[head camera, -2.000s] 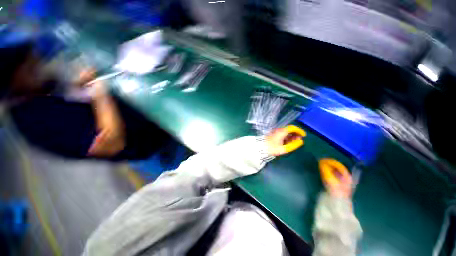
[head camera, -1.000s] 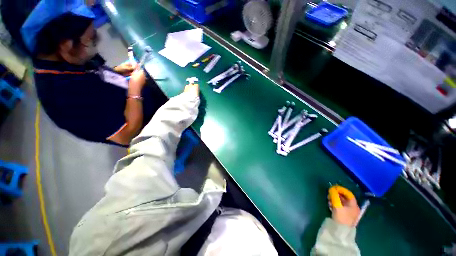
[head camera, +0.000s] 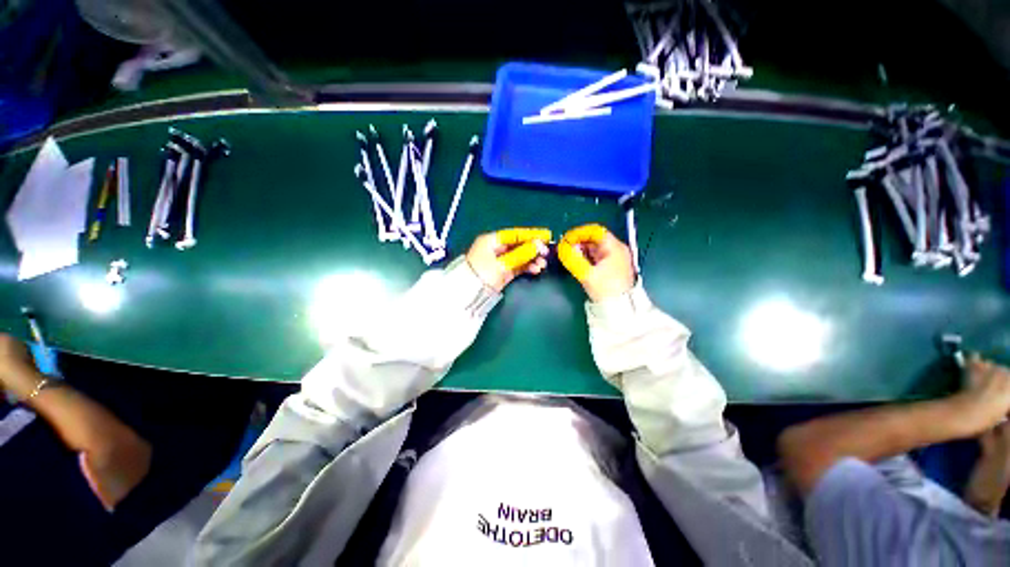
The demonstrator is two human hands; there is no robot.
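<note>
My left hand (head camera: 512, 255) and my right hand (head camera: 596, 260), with yellow-orange finger cots, are close together over the green bench. Their fingertips are pinched around a tiny piece (head camera: 554, 241), too small to make out. A sleeved cable (head camera: 632, 233) with a dark upper end lies just beside my right hand, partly behind it. A fanned pile of sleeved cables (head camera: 416, 199) lies to the left of my hands. The blue tray (head camera: 567, 166) beyond them holds several plain white sleeves (head camera: 576, 109).
Harness piles lie at the left (head camera: 177, 188), far right (head camera: 925, 194) and behind the tray (head camera: 692, 55). Paper (head camera: 50, 210), a pen (head camera: 103, 203) and small white pieces (head camera: 116, 270) are at the left. Co-workers' arms (head camera: 83, 432) (head camera: 886, 437) are at both sides.
My left hand has come back from the far left of the bench to meet my right hand. The view has turned and now faces the bench straight on.
</note>
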